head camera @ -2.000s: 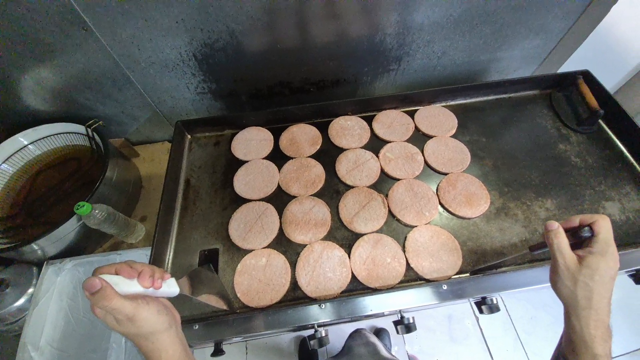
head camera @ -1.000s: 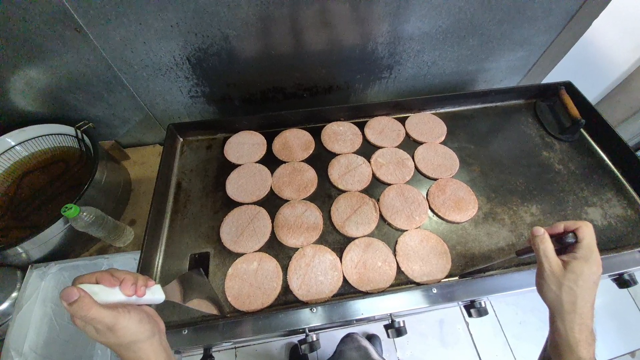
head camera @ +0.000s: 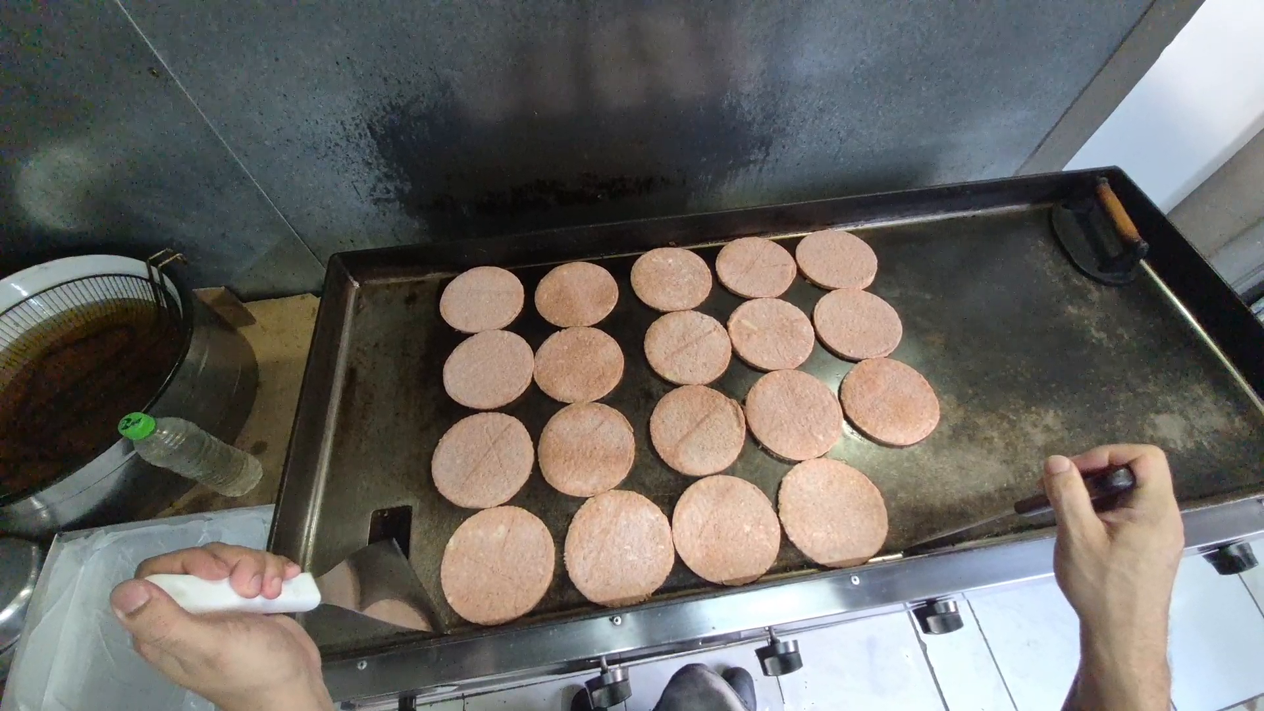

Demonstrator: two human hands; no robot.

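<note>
Several round burger patties point(head camera: 697, 430) lie in rows on the dark flat-top griddle point(head camera: 997, 326). My left hand point(head camera: 222, 622) is closed around the white handle of a wide metal spatula point(head camera: 380, 588), whose shiny blade is over the griddle's front left corner, left of the nearest patty. At the right, my right hand point(head camera: 1121, 533) grips the dark handle of a second spatula point(head camera: 1027, 509). Its thin blade is seen nearly edge-on and points left along the front rim, toward the front-row patty at the right end.
A round press with a wooden handle point(head camera: 1118, 219) rests in the back right corner. Left of the griddle stand a large pot of dark oil with a wire basket point(head camera: 94, 395) and a plastic bottle with a green cap point(head camera: 197, 454). Control knobs point(head camera: 780, 654) line the front.
The view has shifted somewhat. Both hands keep hold of their spatulas, and the patties keep the same arrangement.
</note>
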